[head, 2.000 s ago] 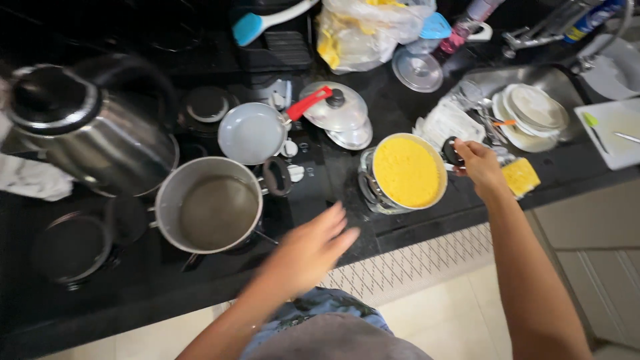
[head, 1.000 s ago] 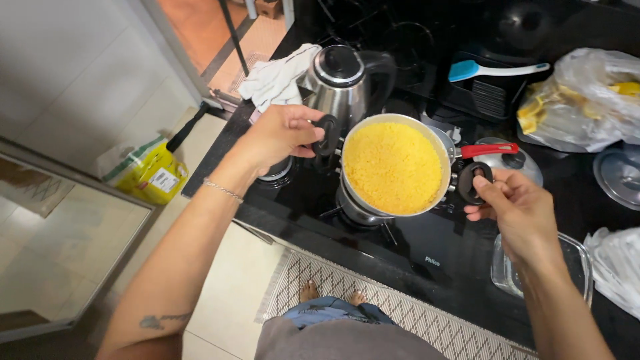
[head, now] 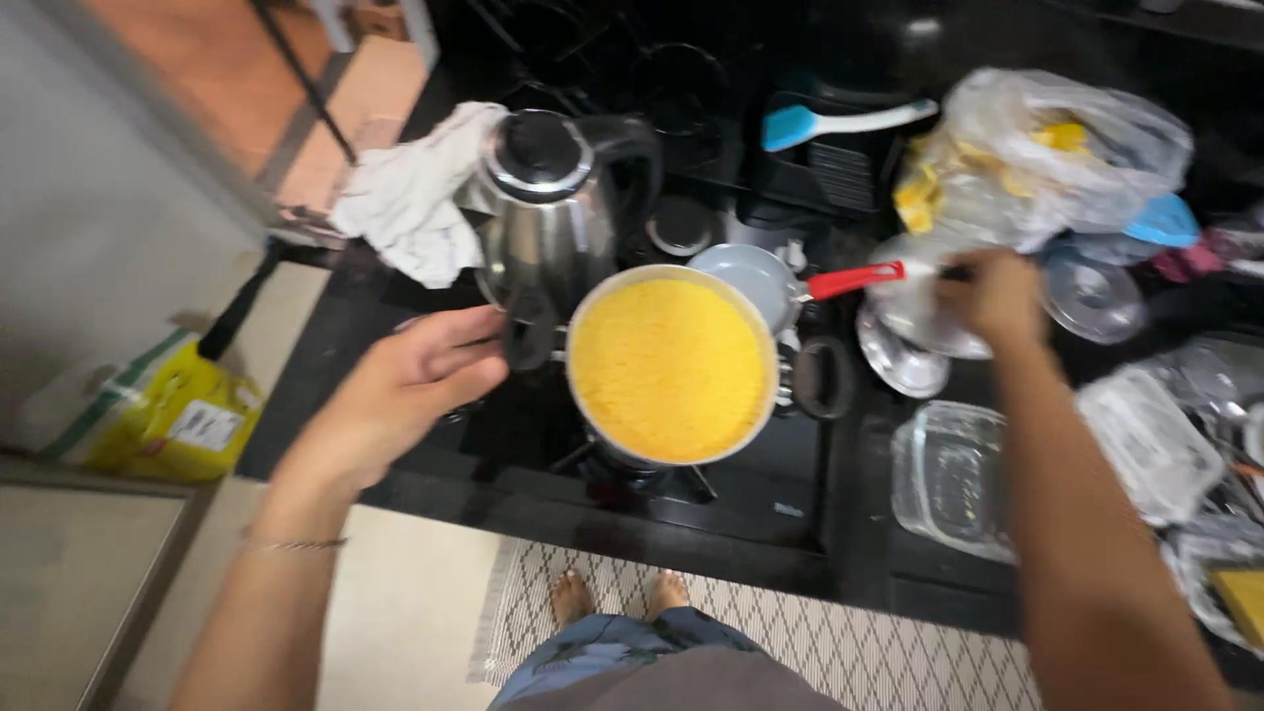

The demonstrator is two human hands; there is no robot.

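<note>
A two-handled pot with yellow food [head: 674,367] sits on the cooktop, over a front burner. My left hand [head: 425,375] is beside the pot's left black handle [head: 530,329], fingers apart and at most brushing it. The right black handle [head: 823,378] is free. Over at the right, my blurred right hand [head: 992,291] is at the knob of a metal lid [head: 913,306]; whether its fingers have closed on the knob cannot be told. Under that lid lies a smaller silvery lid [head: 904,360]. Behind the pot rests a small grey frying pan [head: 748,281] with a red handle.
A steel kettle [head: 553,232] and a white cloth [head: 420,202] stand behind left. Toward the right are a glass dish [head: 953,479], a plastic bag [head: 1066,158], a clear lid [head: 1094,293] and a plastic container [head: 1150,444]. A blue-headed brush [head: 849,120] lies at the back.
The pot of yellow food, at the right two seconds ago, is now on the cooktop. Both hands held its handles a second ago; my right hand has since let go and moved right to the lid.
</note>
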